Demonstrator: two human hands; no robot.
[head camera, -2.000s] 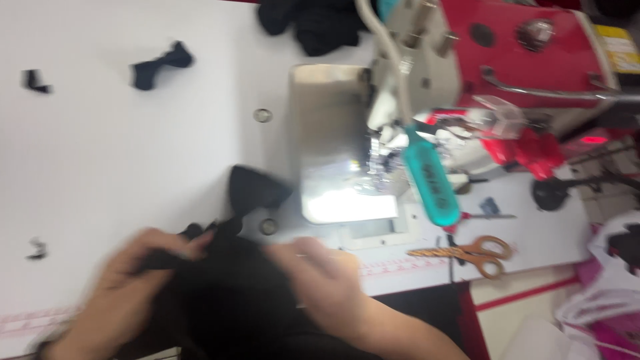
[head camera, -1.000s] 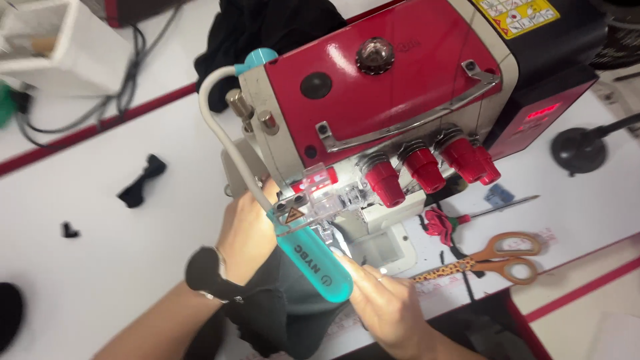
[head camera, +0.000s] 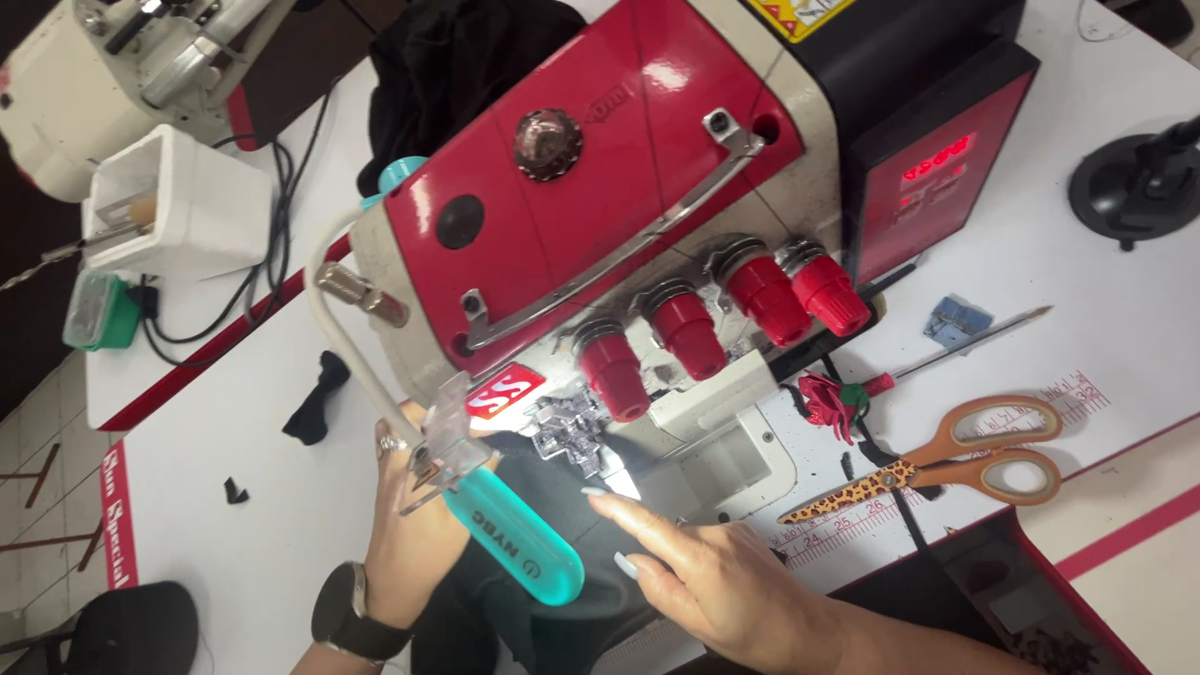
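A red and white overlock sewing machine (head camera: 600, 187) fills the middle of the view. Black fabric (head camera: 553, 600) lies at its presser foot, lit by a lamp with a teal head (head camera: 516, 534). My left hand (head camera: 417, 525), with a black watch at the wrist, rests on the fabric behind the lamp, its fingers partly hidden by the lamp and a clear guard. My right hand (head camera: 712, 572) lies at the fabric's right edge near the needle area, with index finger and thumb apart; whether other fingers pinch the cloth is not clear.
Leopard-print scissors with orange handles (head camera: 900, 478), a rose-topped tool (head camera: 839, 403) and a blue scrap (head camera: 956, 322) lie to the right. Black scraps (head camera: 319, 398) lie at left. A white bin (head camera: 178, 206) stands upper left, near cables. A black round base (head camera: 1134, 187) stands far right.
Two seconds ago both hands held black fabric to the left of the machine; now the fabric is at the presser foot. The view has shifted considerably. Since one second ago, the right index finger has extended.
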